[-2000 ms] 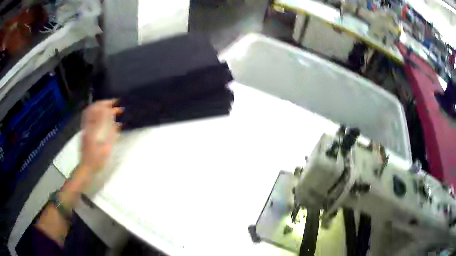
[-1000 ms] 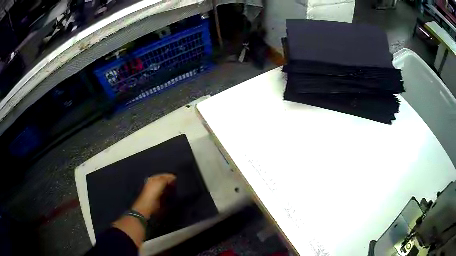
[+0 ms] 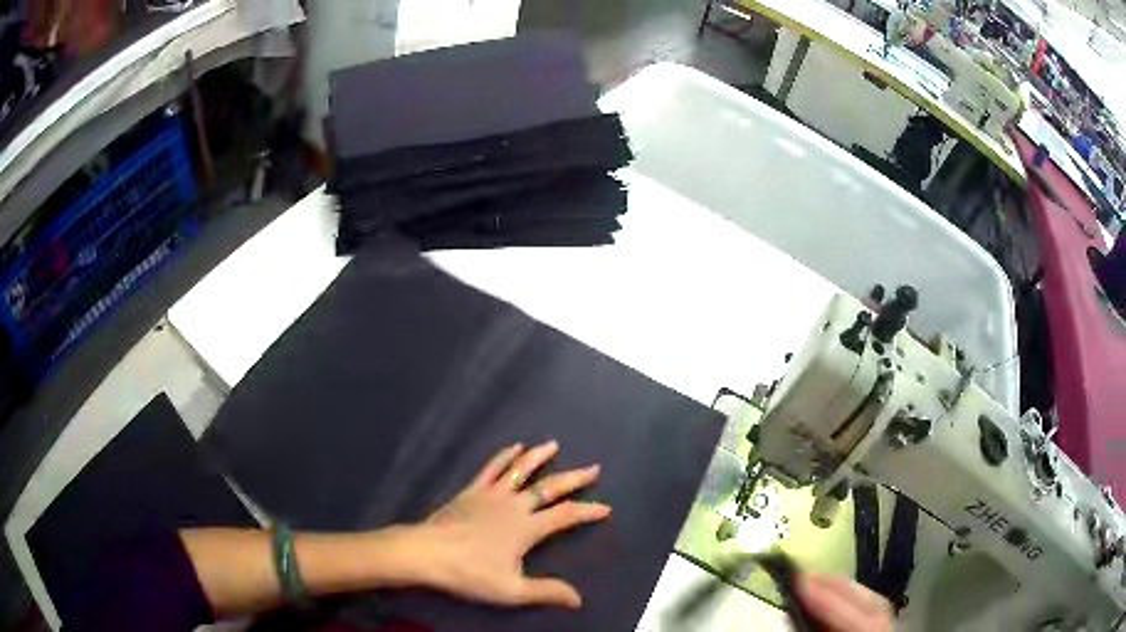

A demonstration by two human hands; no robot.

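A dark fabric panel (image 3: 457, 395) lies flat on the white table, its right edge near the needle area. My left hand (image 3: 506, 525) lies flat on it, fingers spread, gripping nothing. My right hand (image 3: 840, 607) is blurred and cut off by the bottom edge, below the presser foot. Its fingers are closed on a narrow dark strip (image 3: 780, 578), also blurred. The cream sewing machine (image 3: 864, 420) stands at right. Two black strips (image 3: 883, 543) lie on its bed, right of the needle.
A thick stack of dark panels (image 3: 475, 161) stands at the table's back left, touching or very near the panel's far corner. More dark pieces (image 3: 130, 494) lie low at left on a pale surface. A translucent bin (image 3: 803, 185) is behind the table; a blue crate (image 3: 99, 247) is far left.
My left hand has moved from the low pile at left onto the table, where a panel now lies flat. My right hand and the dark strip have come into view as the view swung right.
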